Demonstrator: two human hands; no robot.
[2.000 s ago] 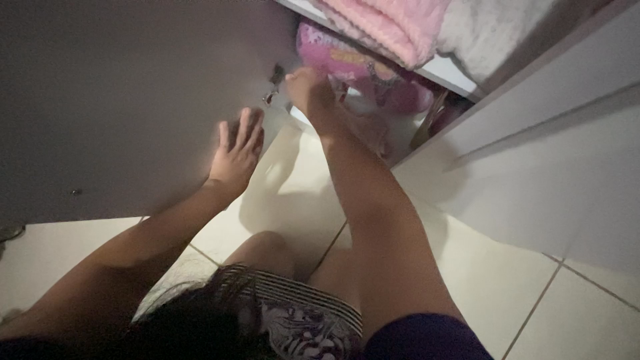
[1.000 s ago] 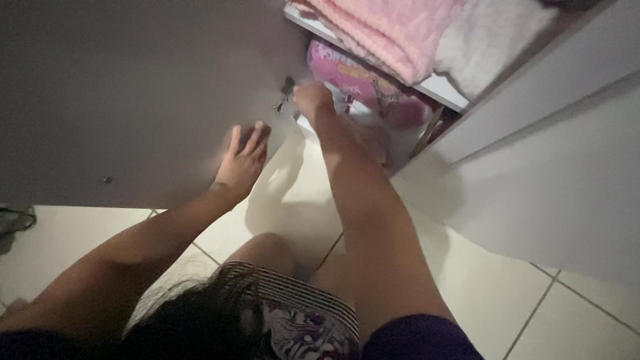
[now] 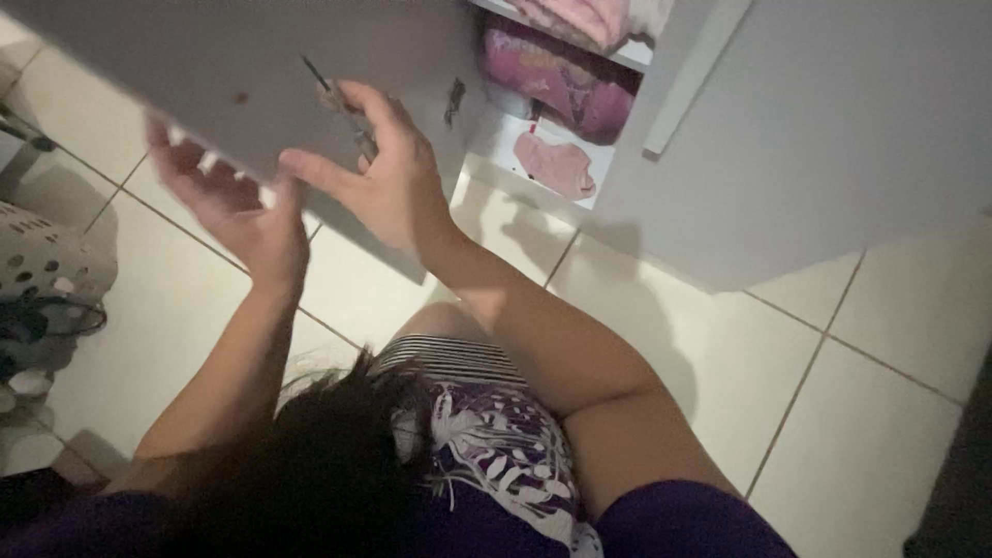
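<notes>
My right hand (image 3: 387, 155) holds a thin screwdriver (image 3: 318, 74) with a dark shaft, its tip pointing up and left, in front of the grey cabinet door (image 3: 256, 46). The door's bottom edge lies between my two hands. My left hand (image 3: 232, 201) reaches around that edge from the far side, slightly blurred, its fingers partly hidden behind the door. A metal hinge (image 3: 454, 101) is on the door to the right of my right hand. Pale spots show along my left fingers; I cannot tell what they are.
Inside the cabinet, a pink-purple package (image 3: 558, 77) and a pink cloth (image 3: 554, 164) lie on the bottom, below a shelf with folded towels (image 3: 581, 19). A second grey door (image 3: 806, 139) stands at the right. A perforated laundry basket (image 3: 39, 248) is at the far left on the tiled floor.
My right hand has moved left, away from the hinge beside the cabinet opening. My left hand has gone from flat on the door's face to its edge. The view has shifted.
</notes>
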